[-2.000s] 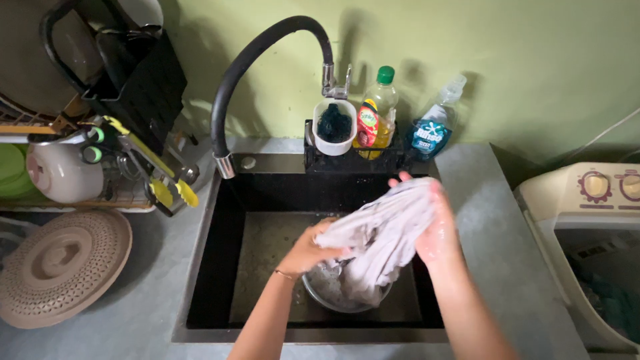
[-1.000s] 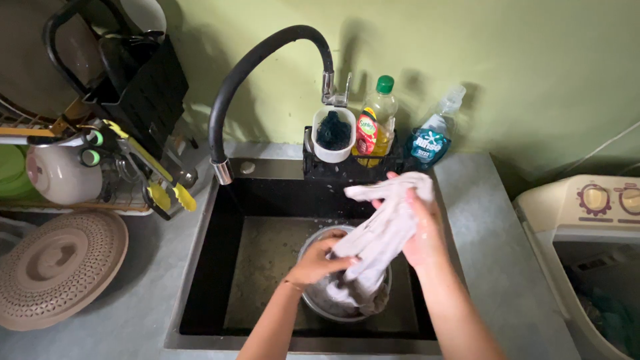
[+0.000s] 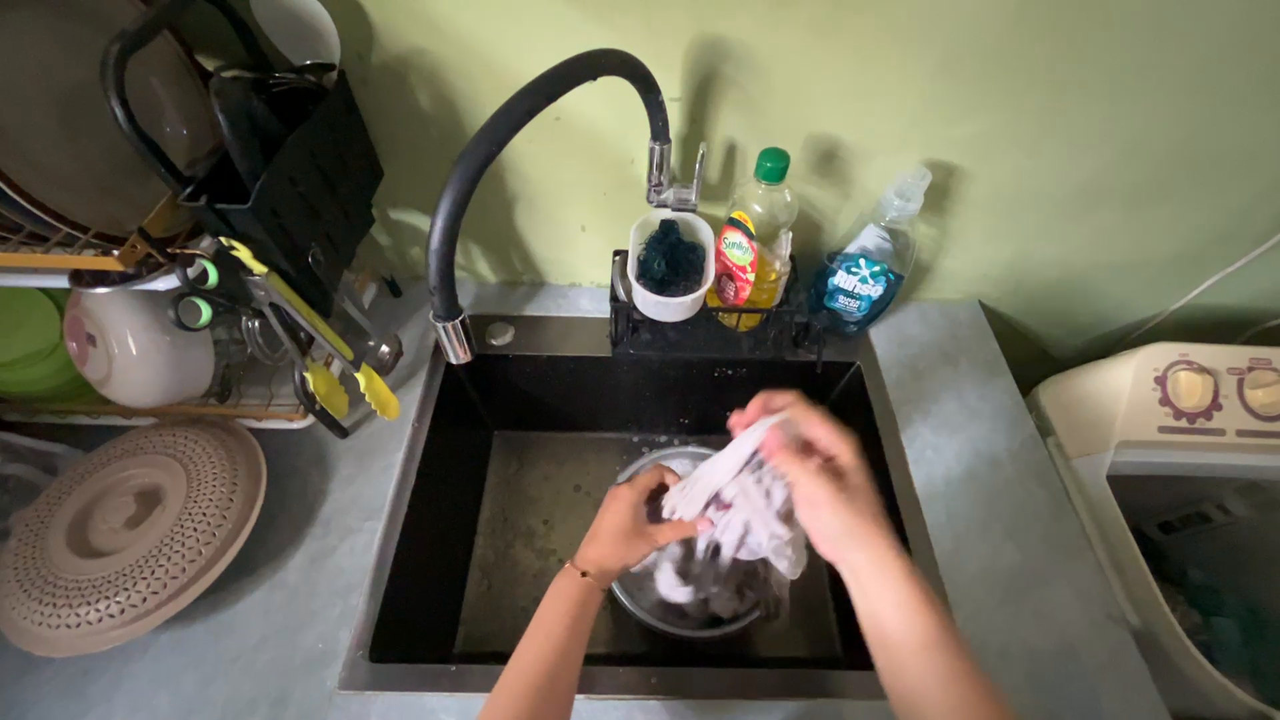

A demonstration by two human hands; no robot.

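Both of my hands grip one wet, pale cloth (image 3: 745, 510), bunched above a round metal basin (image 3: 640, 600) in the black sink (image 3: 430, 530). My left hand (image 3: 640, 520) pinches its left side, fingers and thumb partly curled around it. My right hand (image 3: 815, 470), blurred, holds the upper right part of the cloth. More wet fabric lies in the basin below, partly hidden by the cloth and my hands. The hose faucet (image 3: 455, 335) arches over the sink's back left corner, with no water seen coming from it.
Behind the sink, a caddy (image 3: 660, 335) holds a white tub (image 3: 672, 300) with a dark scrubber and a dish soap bottle (image 3: 745, 260); a blue detergent bottle (image 3: 865, 280) stands beside it. Left are a dish rack (image 3: 270, 410), tongs (image 3: 320, 330) and a woven-pattern lid (image 3: 130, 540); right, a washing machine (image 3: 1110, 400).
The cloth was stretched out between my hands a second ago and is now bunched lower over the basin. My right hand has come down and closer to my left.
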